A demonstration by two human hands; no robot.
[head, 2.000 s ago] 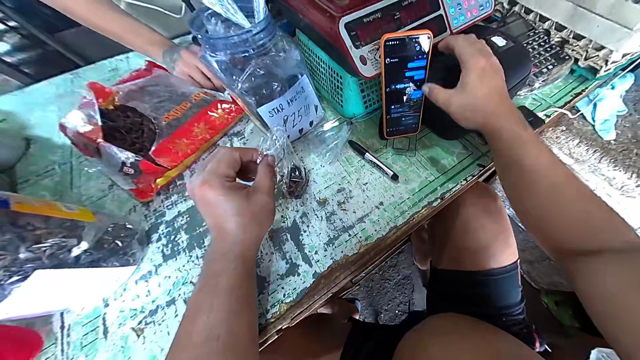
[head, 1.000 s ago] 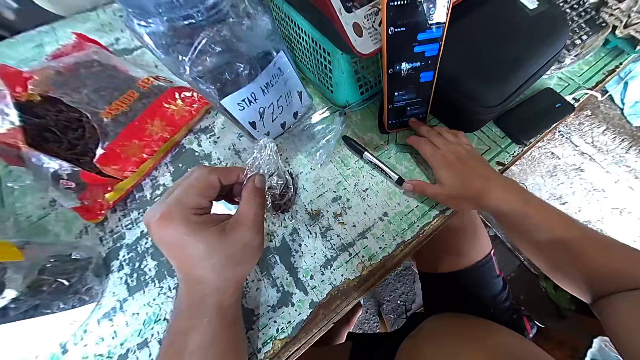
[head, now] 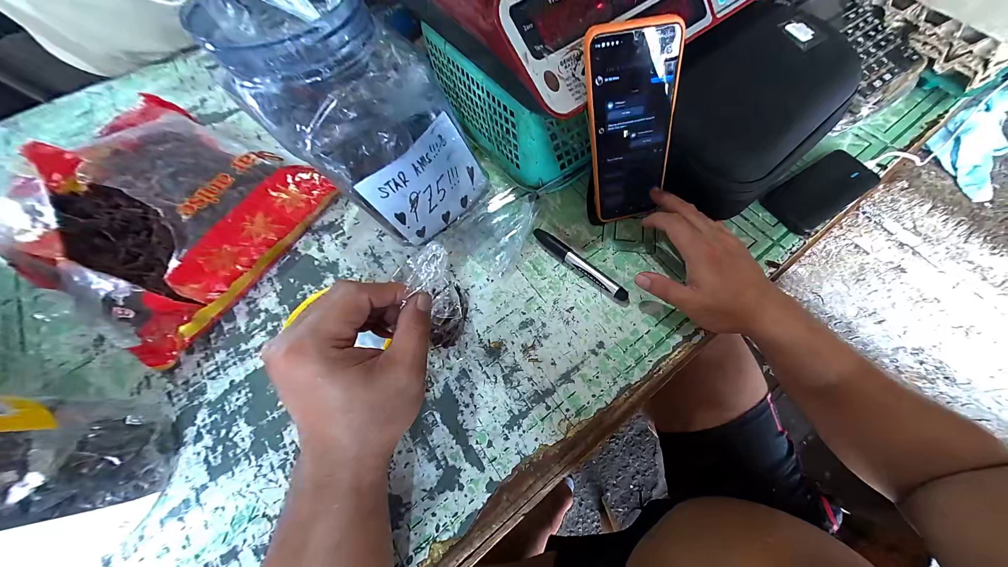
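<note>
My left hand (head: 350,358) pinches the gathered top of a small clear plastic bag (head: 447,315) with dark contents, which rests on the worn green table (head: 504,425). Something yellow shows partly behind that hand. My right hand (head: 709,264) has its fingers spread at the lower edge of an orange-cased smartphone (head: 632,126) that stands upright with its screen lit; one fingertip meets the screen's lower corner. Between the hands lies a black and silver marker (head: 581,266). At the left is a torn red and clear bag of dark dried spice (head: 118,236).
A big clear plastic jar (head: 339,102) with a handwritten price sign (head: 425,183) stands behind my left hand. Beside it are a teal basket (head: 504,118) and a red digital scale (head: 543,47). A black case (head: 764,102) and a black device with a cable (head: 821,191) lie at the right.
My right hand has come down from the phone's upper side to its lower edge. The other person's hand, earlier by the jar, is out of view. My left hand still pinches the small bag.
</note>
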